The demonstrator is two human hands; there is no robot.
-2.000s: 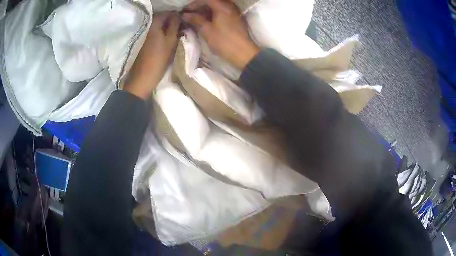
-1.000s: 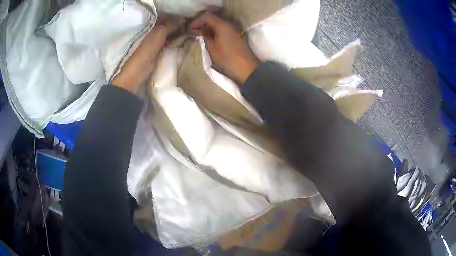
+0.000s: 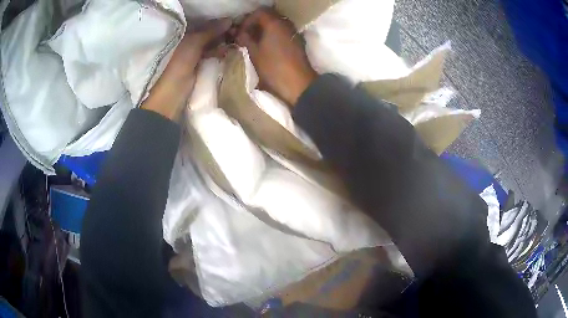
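A bundle of garment pieces (image 3: 274, 186), white on one side and tan on the other, hangs in folds between my forearms. Its pointed corners fan out at the right. My left hand (image 3: 187, 62) and my right hand (image 3: 274, 53) meet at the top centre, fingertips close together on the gathered cloth. A thin strip may be between the fingers, but it is too blurred to tell. White padded panels (image 3: 93, 56) with dark-stitched edges lie at the upper left, beside my left hand.
Grey speckled floor (image 3: 461, 62) shows at the right, with a large blue surface (image 3: 542, 56) at the upper right edge. A blue bin part (image 3: 87, 165) shows under the panels at left. White stacked pieces (image 3: 517, 230) lie at the lower right.
Since the earliest frame my left hand has shifted slightly left, and both hands have stayed close together at the gathered cloth. The folds below have opened slightly, showing more tan.
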